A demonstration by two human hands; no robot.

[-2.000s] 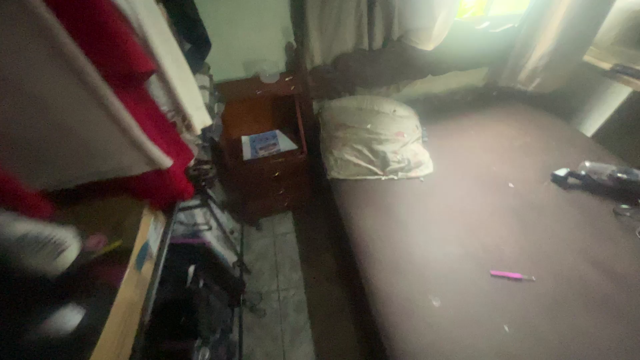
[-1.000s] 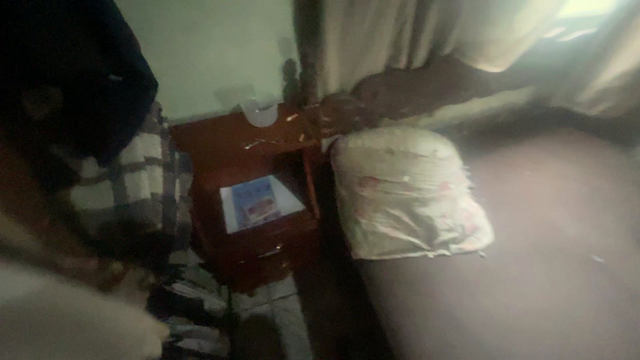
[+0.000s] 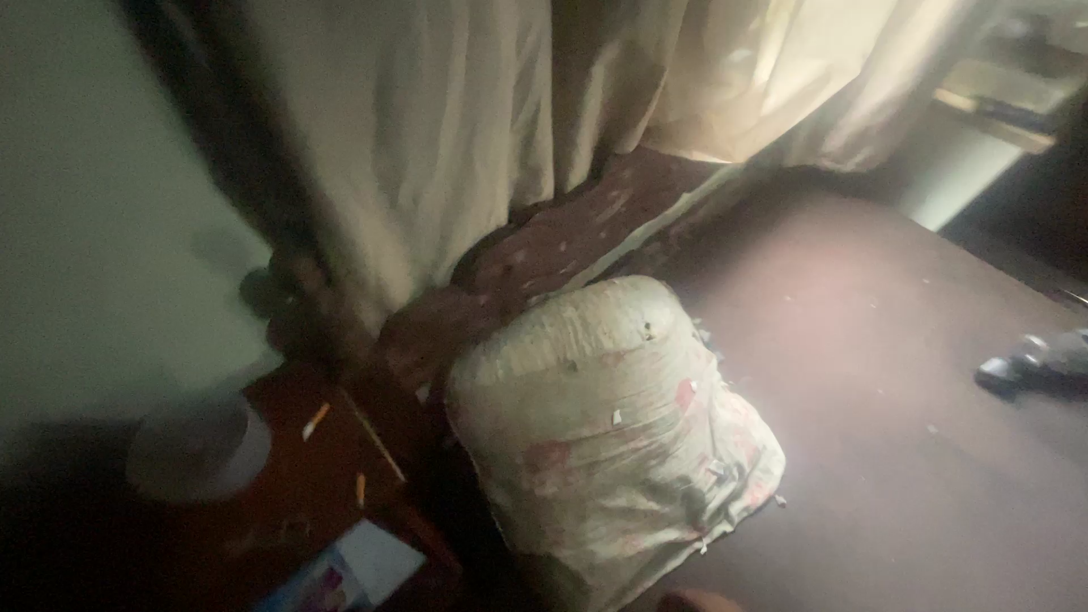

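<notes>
A pale, stained pillow (image 3: 603, 442) with a faded pinkish pattern and small white bits on it lies at the corner of the bed (image 3: 884, 442). At the bottom edge, just right of the pillow's lower part, a small blurred rounded shape shows, probably part of my right hand (image 3: 699, 602); its fingers and anything in them are hidden. My left hand is out of view. On the bed at far right lies a dark and clear object (image 3: 1033, 365), too blurred to name.
Left of the pillow stands a reddish-brown wooden nightstand (image 3: 280, 484) with a whitish round container (image 3: 200, 450), two small orange-and-white pieces and a printed blue-and-white booklet (image 3: 344, 569). Beige curtains (image 3: 442, 127) hang behind the bed. A shelf edge (image 3: 994, 119) juts in at upper right.
The view has moved closer to the pillow and nightstand. The hanging clothes at left have left the view, and a blurred shape has come in at the bottom edge.
</notes>
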